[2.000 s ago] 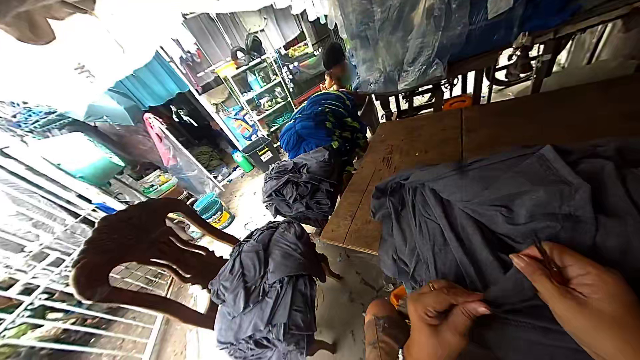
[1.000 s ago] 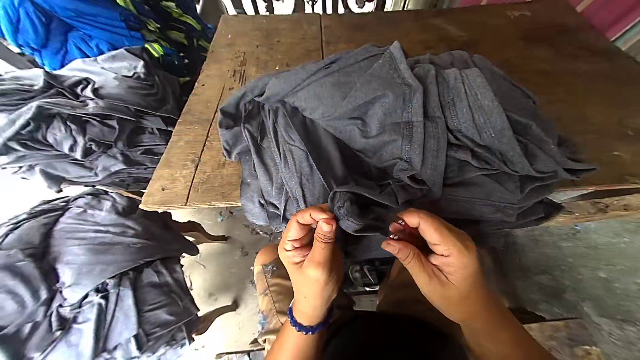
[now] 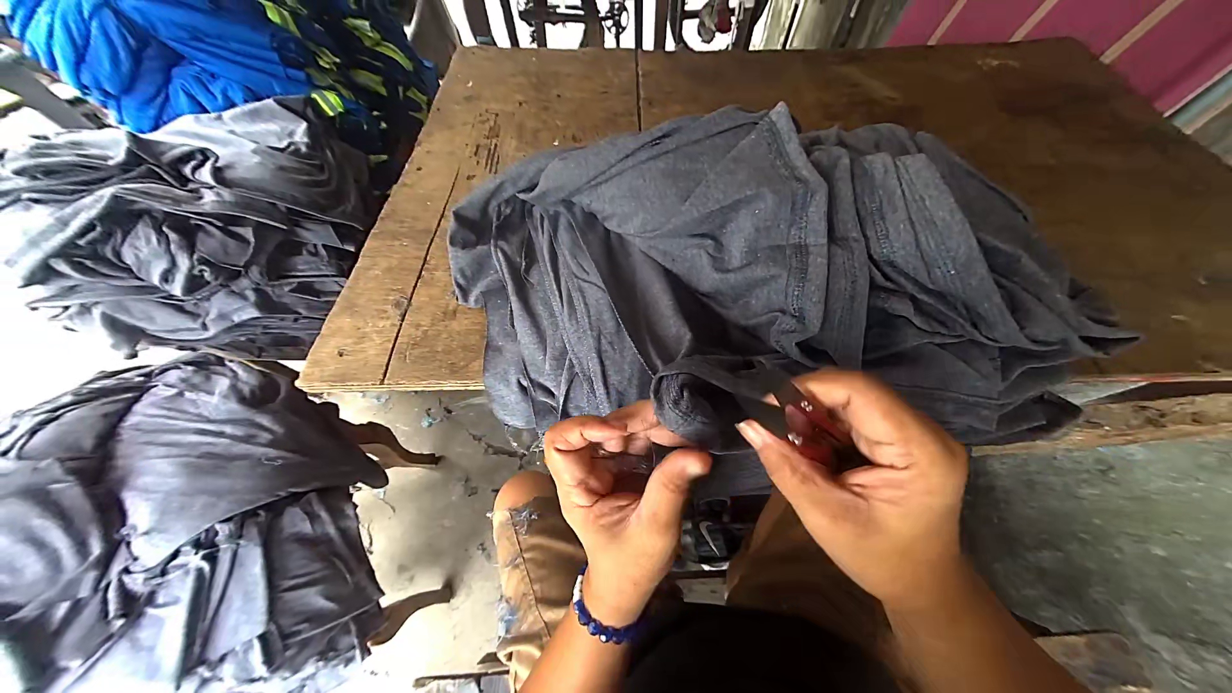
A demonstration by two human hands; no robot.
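Observation:
Grey knit garments [image 3: 712, 212] with stitched hems lie heaped on the wooden table and hang over its near edge. At that edge my left hand [image 3: 626, 481], with a blue bead bracelet on its wrist, has fingers curled around a rolled edge of the dark fabric [image 3: 688, 404]. My right hand [image 3: 866, 472] grips small thread snips [image 3: 813, 423] with red on the handle. Their dark blades point toward the rolled fabric. Whether the blades touch a thread is not clear.
The brown wooden table [image 3: 375, 346] spans the view. Piles of dark grey garments [image 3: 192, 221] stand at the left, the nearer [image 3: 241, 462] on a carved wooden chair. Blue cloth [image 3: 183, 58] is at the upper left. My knees are below the table edge.
The view has swung from the yard onto the table. Since one second ago my right hand has turned, so the snips show more plainly, and my left hand's fingers have curled differently at the fabric edge.

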